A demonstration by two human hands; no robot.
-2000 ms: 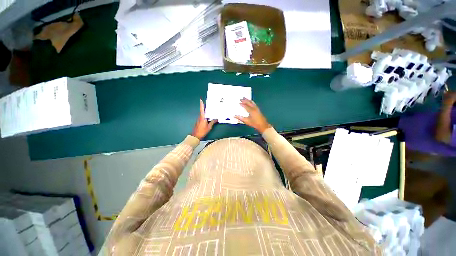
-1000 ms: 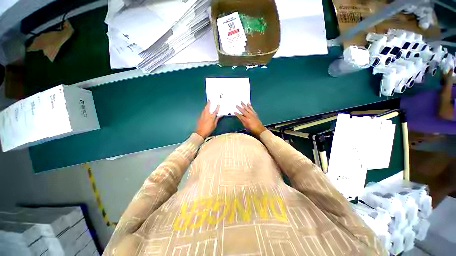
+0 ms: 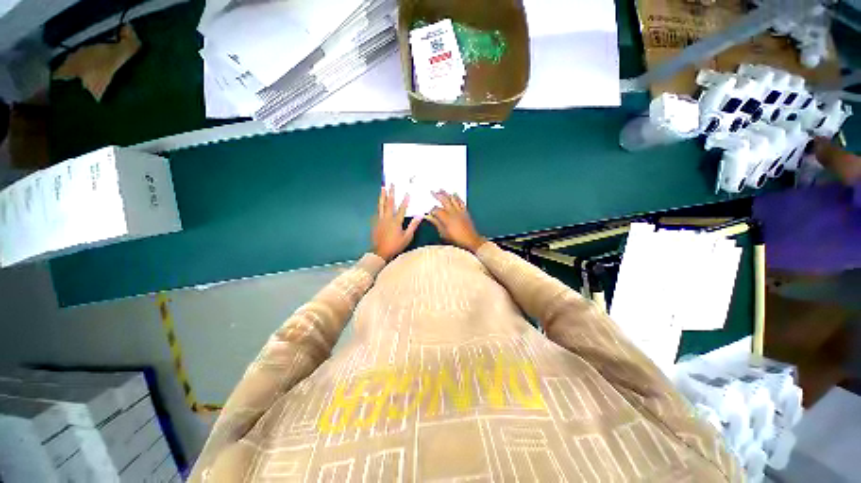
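A white retail carton (image 3: 425, 168) lies flat on the green bench in front of me, its top face up with a small dark mark. It looks closed. My left hand (image 3: 393, 224) lies at its near left edge with the fingertips on the top. My right hand (image 3: 454, 219) lies at the near right edge, fingertips on the top. Both hands press on the carton from the near side. What the thumbs touch at the near edge is too small to tell.
A brown parts box (image 3: 469, 110) with a card pack and green items stands behind. Leaflets (image 3: 326, 61) lie back left. Packed cartons (image 3: 66, 203) stand left. White products (image 3: 774, 118) and a coworker's arm (image 3: 836, 160) are right. Flat blanks (image 3: 661, 283) lie on the side rack.
Both hands first moved to the carton's near edge; they have since shifted slightly left along with the carton. The coworker's arm at the right has moved nearer the products.
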